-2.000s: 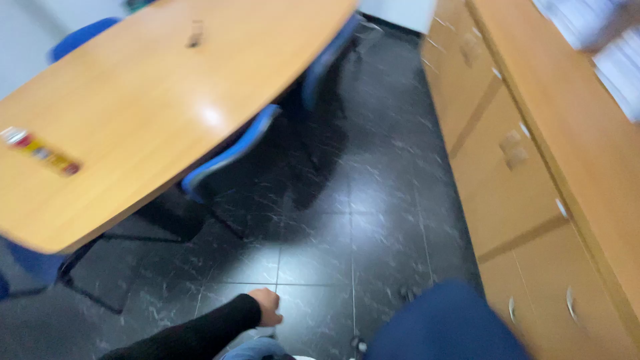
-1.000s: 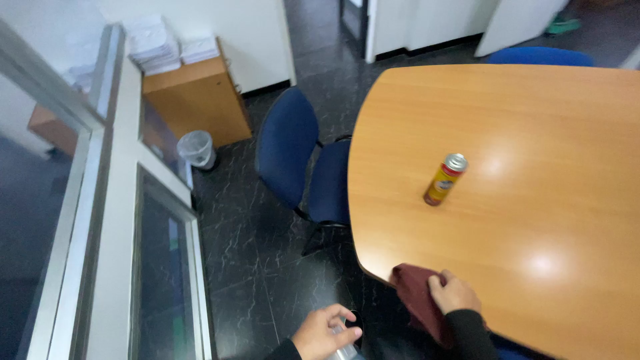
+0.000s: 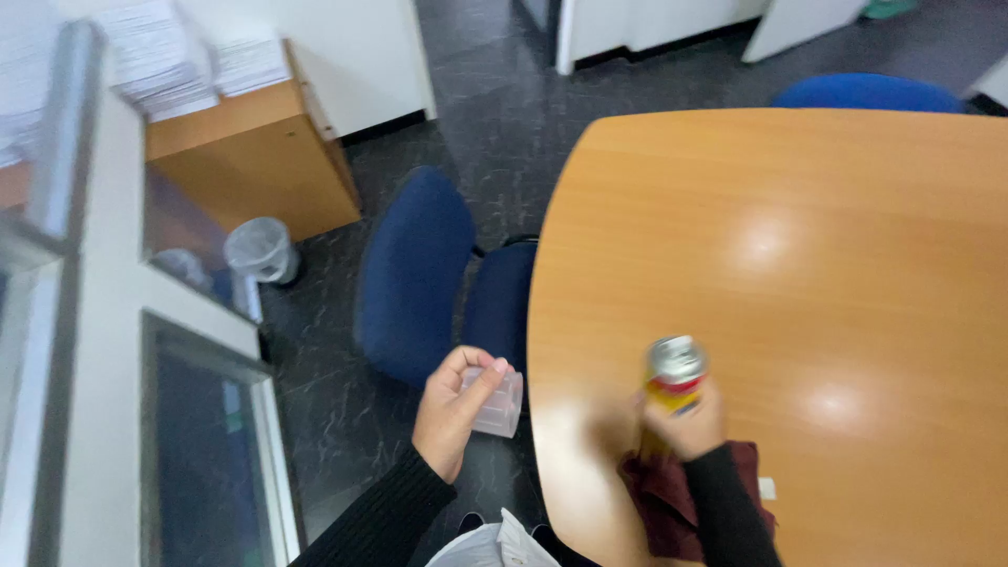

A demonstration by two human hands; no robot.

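In my left hand (image 3: pixel 457 409) is a translucent plastic cup (image 3: pixel 499 403), pinched by its rim between thumb and fingers, beside the table's rounded left edge. My right hand (image 3: pixel 689 421) is closed around a yellow and red can (image 3: pixel 676 374) with a silver top, above the wooden table (image 3: pixel 787 315). The fingers on the can are partly blurred. Below the right hand, partly behind the forearm, a dark red cloth (image 3: pixel 665 504) lies crumpled on the table. A small white piece (image 3: pixel 767 488) shows at the cloth's right side.
A blue chair (image 3: pixel 417 276) stands at the table's left end, another blue chair (image 3: pixel 866 92) at its far side. A lined waste bin (image 3: pixel 262 250) is beside a wooden cabinet (image 3: pixel 252 169) bearing paper stacks (image 3: pixel 153 59). A glazed partition (image 3: pixel 118 276) runs along the left.
My right hand has let go of the dark red cloth, which now lies on the table, and has taken hold of the can that stood there one second ago.
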